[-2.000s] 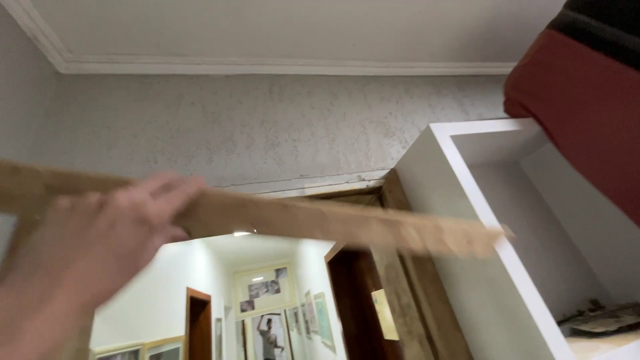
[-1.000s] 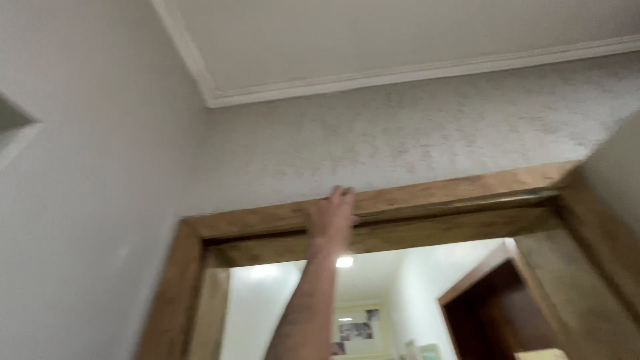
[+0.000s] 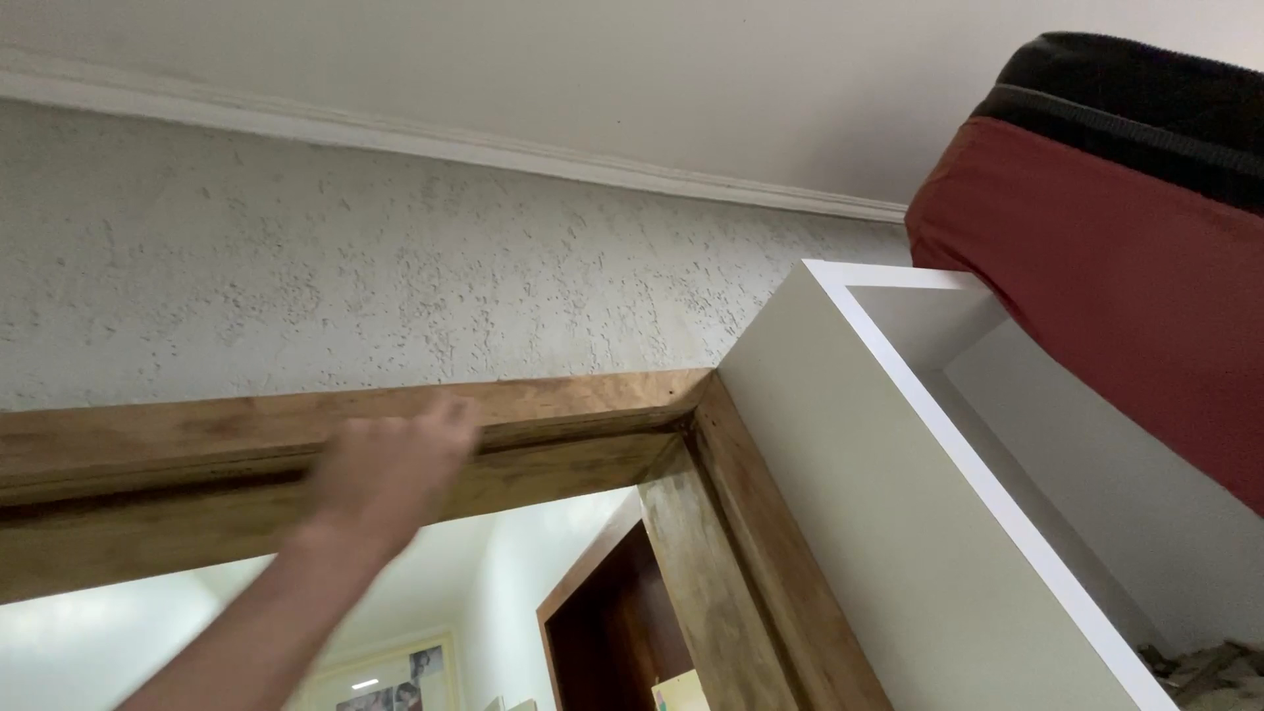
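My left hand (image 3: pixel 405 449), blurred by motion, is raised in front of the wooden head casing (image 3: pixel 237 420) above the doorway. The fingers look bent, with their tips near the casing's upper edge; whether they touch it cannot be told. The casing lies along the textured wall, and its right end meets the wooden side casing (image 3: pixel 780 533) at the corner. Behind both runs the wooden door frame (image 3: pixel 716 583). My right hand is out of view.
A white open shelf unit (image 3: pixel 839 474) stands close against the right side casing. A red and black fabric item (image 3: pixel 1106 267) rests at its top. Through the doorway show a framed picture (image 3: pixel 395 681) and a dark wooden door (image 3: pixel 617 622).
The board held by my left hand two seconds ago now appears in place above the doorway. The hand has let go of it and moved toward its right end. The view has swung right.
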